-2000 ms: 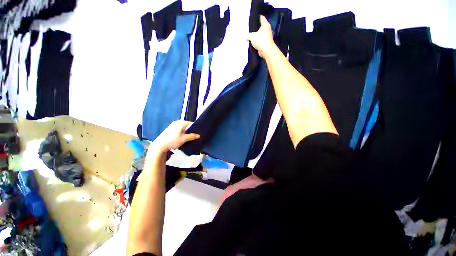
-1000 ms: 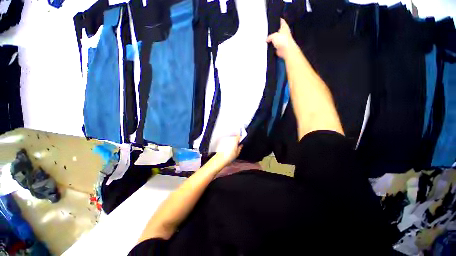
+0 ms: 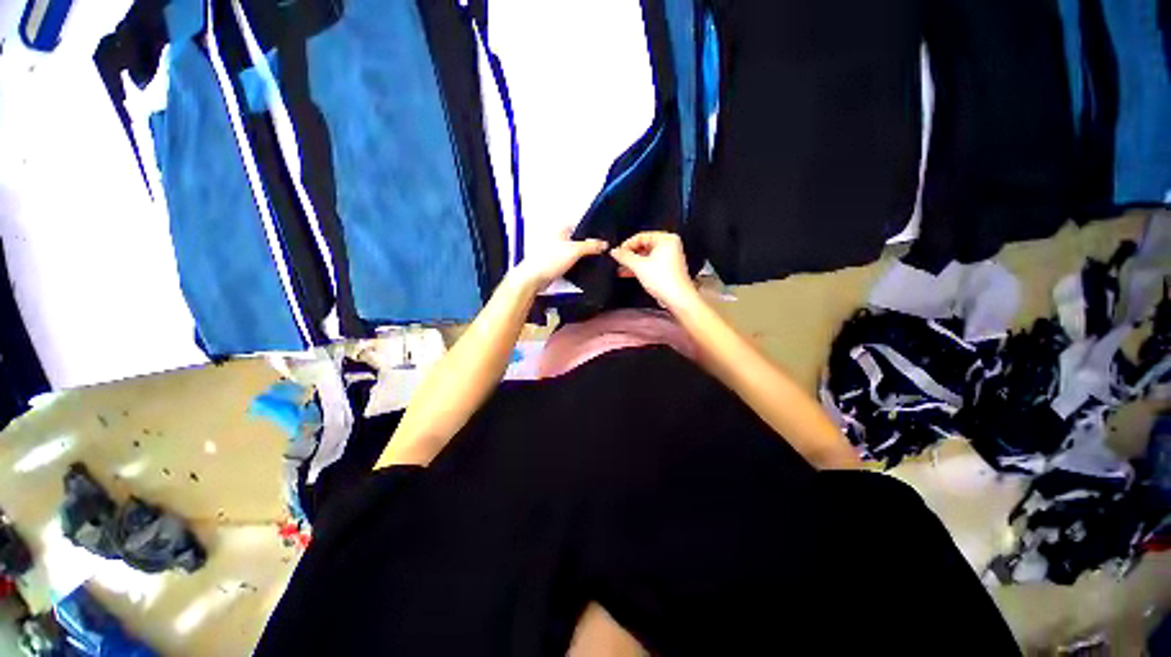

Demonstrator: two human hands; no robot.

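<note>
A black cut panel (image 3: 629, 193) with a blue edge lies at the table's near edge, its lower end lifted and folded. My left hand (image 3: 557, 259) pinches its near end from the left. My right hand (image 3: 655, 262) is close beside it, thumb and fingers together at the same end of the panel. Their fingertips almost meet; the exact grip of the right fingers is too small to tell. A white area (image 3: 578, 103) lies just left of the panel.
Blue panels (image 3: 392, 167) with black edges lie to the left, wide black panels (image 3: 815, 141) to the right. The white table (image 3: 77, 244) shows at far left. Black and white offcuts (image 3: 925, 372) heap on the floor at right; dark cloth (image 3: 129, 524) lies at left.
The blue panel laid down earlier now lies flat at left. My right hand has come down from the panels' far end to meet my left hand at the near edge. The view has tilted downward.
</note>
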